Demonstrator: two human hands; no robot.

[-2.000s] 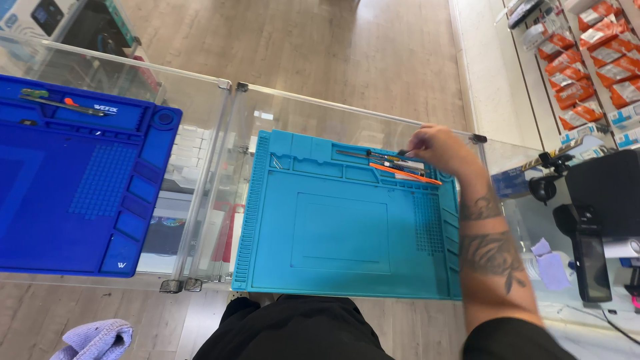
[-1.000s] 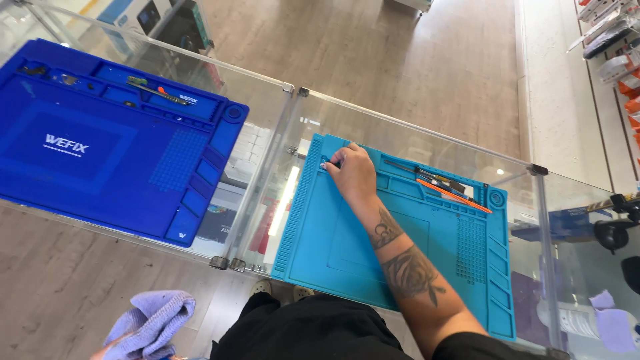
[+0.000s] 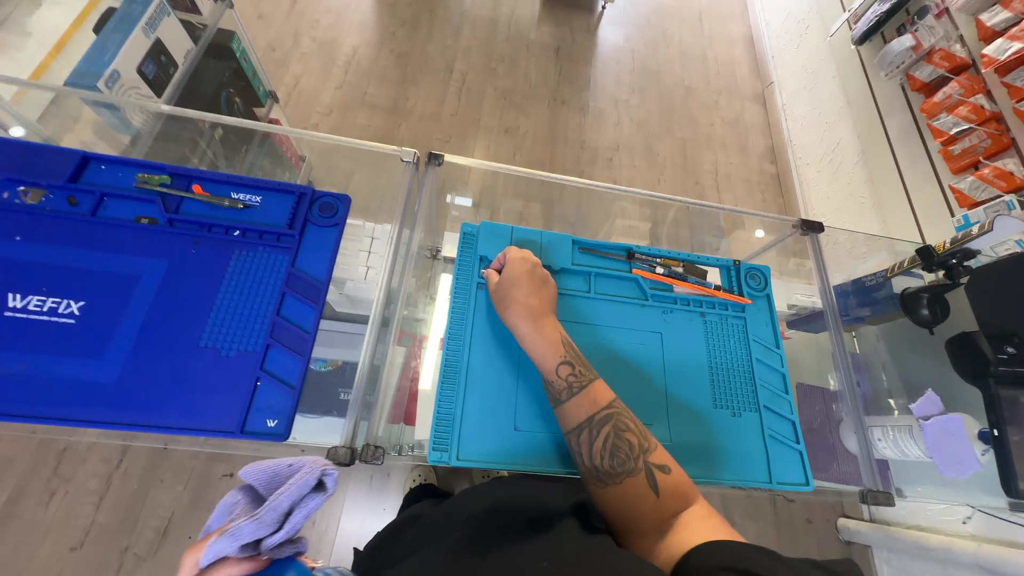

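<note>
My right hand [image 3: 522,290] rests at the upper left corner of a teal silicone work mat [image 3: 592,368], fingers closed together; a small light bit shows at the fingertips, too small to name. My left hand [image 3: 232,565], at the bottom edge, holds a lilac cloth [image 3: 276,504] and touches something blue, mostly cut off by the frame. In the mat's top right tray lie an orange stick-like tool [image 3: 692,286] and several slim dark tools [image 3: 664,262]. To the left, a blue silicone work mat [image 3: 160,320] carries a thin tool with a green end [image 3: 192,192].
Both mats lie on glass display counters [image 3: 608,188] with metal corner clips. Right of the teal mat are a white bottle [image 3: 888,438] with a lilac cloth piece and a black device [image 3: 992,360]. Orange packets [image 3: 972,144] hang on the wall. Boxes [image 3: 144,64] stand at the upper left.
My right hand has moved from the tool tray at the mat's right to its upper left corner. The lilac cloth in my left hand has shifted rightward and now shows larger.
</note>
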